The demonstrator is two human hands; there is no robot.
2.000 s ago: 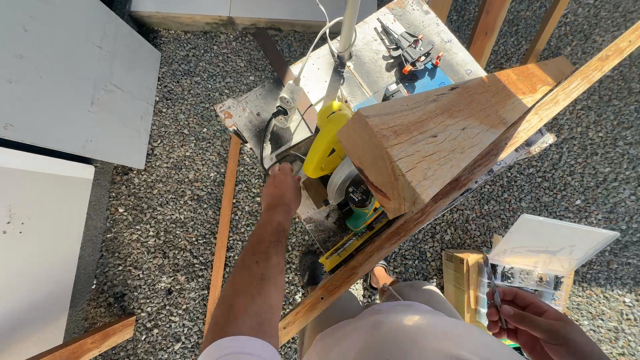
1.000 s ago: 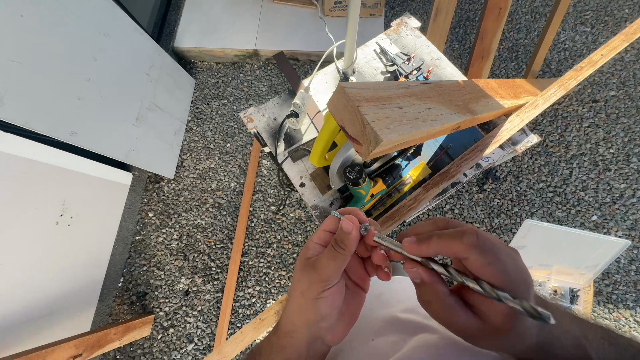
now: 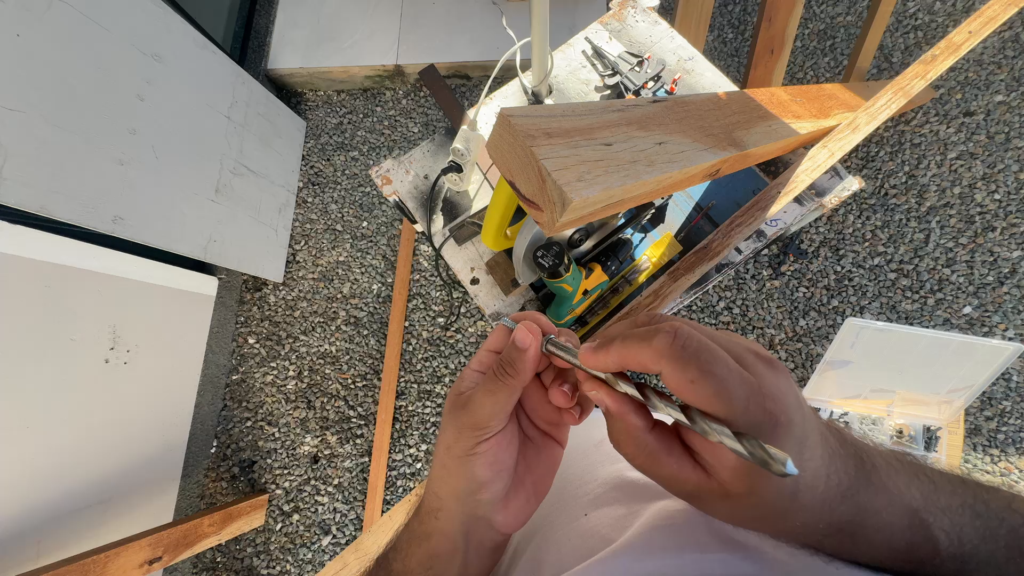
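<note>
My left hand (image 3: 512, 408) pinches a small threaded metal bolt (image 3: 507, 323), most of it hidden by the thumb and fingers. My right hand (image 3: 696, 400) grips a large twist drill bit (image 3: 680, 412), its pointed tip toward the lower right. The bit's shank end is right by the bolt's end at my left fingertips; whether they touch I cannot tell. Beyond the hands, a green and yellow cordless drill (image 3: 564, 292) lies beside a yellow tray (image 3: 656, 254) and a circular saw with a yellow handle (image 3: 502, 214).
A thick wooden beam (image 3: 640, 144) and a long narrow board (image 3: 848, 136) cross above the worktable (image 3: 392, 180). A power strip (image 3: 464, 156) and clamps (image 3: 628, 68) lie on it. An open clear-lidded organizer (image 3: 912, 368) rests at right on gravel (image 3: 320, 344). White panels (image 3: 144, 120) stand left.
My left hand has left the worktable area, and my right hand has moved away from the organizer. Both came together before my body, holding the bolt and drill bit. The view has shifted.
</note>
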